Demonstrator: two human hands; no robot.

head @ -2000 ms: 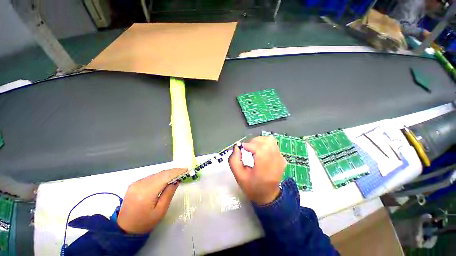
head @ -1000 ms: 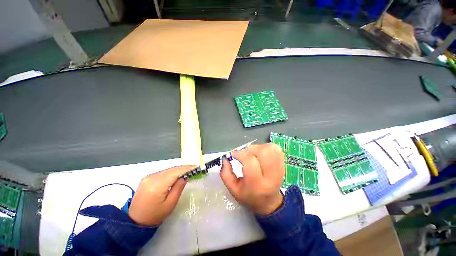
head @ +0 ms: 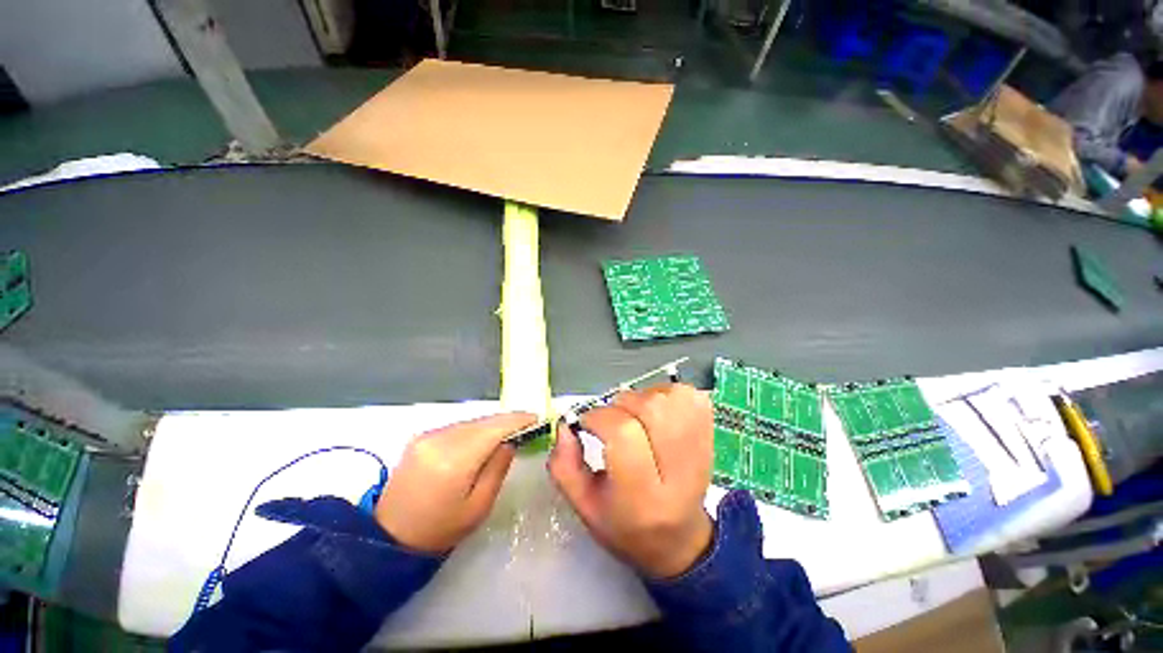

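A PCB panel [head: 620,390] is held nearly edge-on above the white bench top, so its faces are mostly hidden. My left hand [head: 449,485] is bare and grips its left end between thumb and fingers. My right hand [head: 644,475] is bare, with its thumb and fingers at the panel's middle and right part, covering much of it. Small dark parts show along the panel near my right thumb. Two green PCB panels lie side by side on the bench to the right, the nearer one [head: 769,440] just beside my right hand and the other [head: 898,447] beyond it.
A speckled green panel [head: 665,297] lies on the grey belt [head: 842,255], right of the yellow strip [head: 524,306]. A cardboard sheet [head: 510,134] covers the belt's far side. Papers on blue backing [head: 1008,447] lie at bench right. A blue cord [head: 262,491] curves by my left sleeve. A person [head: 1103,109] is far right.
The view has shifted, so the bench and strip sit further right. My right hand has moved along the held panel towards my left hand; both hands still hold it.
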